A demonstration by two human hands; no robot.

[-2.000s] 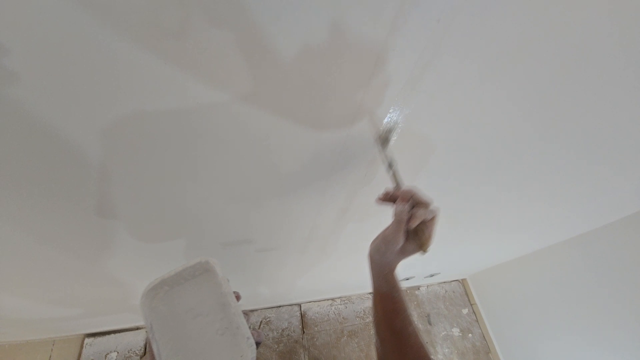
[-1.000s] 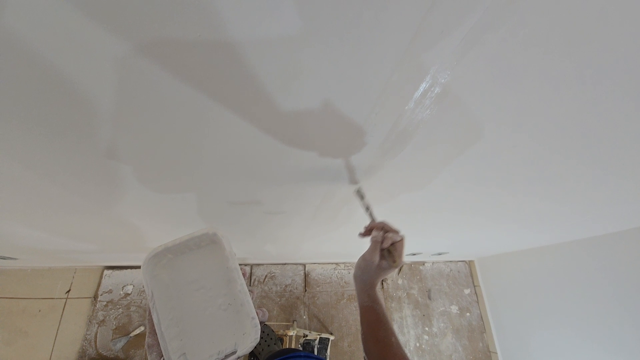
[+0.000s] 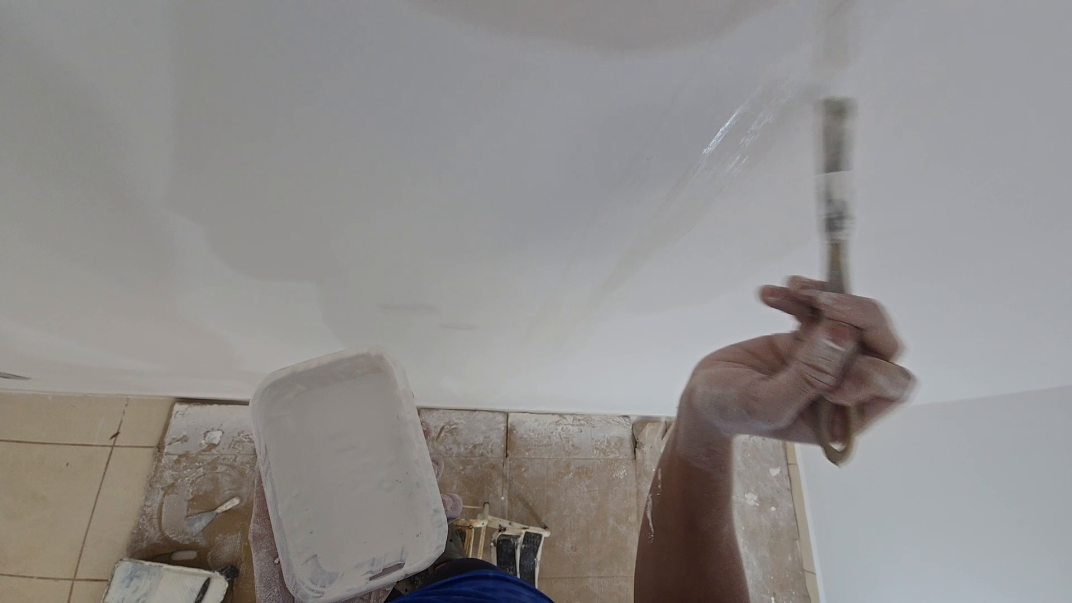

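My right hand (image 3: 808, 368) grips a flat paintbrush (image 3: 836, 193) by its handle, bristles pointing up, in front of the white wall (image 3: 502, 209). The brush is blurred, and whether its bristles touch the wall I cannot tell. Wet, shiny streaks mark the wall just left of the bristles. At lower left, my left hand (image 3: 452, 505) holds a whitish rectangular plastic tub (image 3: 352, 477) from beneath, its fingertips showing at the right edge. The tub is tilted toward the view and coated inside with pale paint. Most of the left hand is hidden behind it.
Below the wall lies a tiled floor (image 3: 50, 477) with a paint-stained covering (image 3: 569, 502). A scraper (image 3: 213, 513) and a paint-smeared tray (image 3: 163, 582) are at lower left. A small stepladder (image 3: 519, 544) stands behind the tub. Another wall (image 3: 963, 502) meets this one at right.
My right hand has moved right with the brush, which was left of the shiny streaks a second ago. The tub stays in my left hand.
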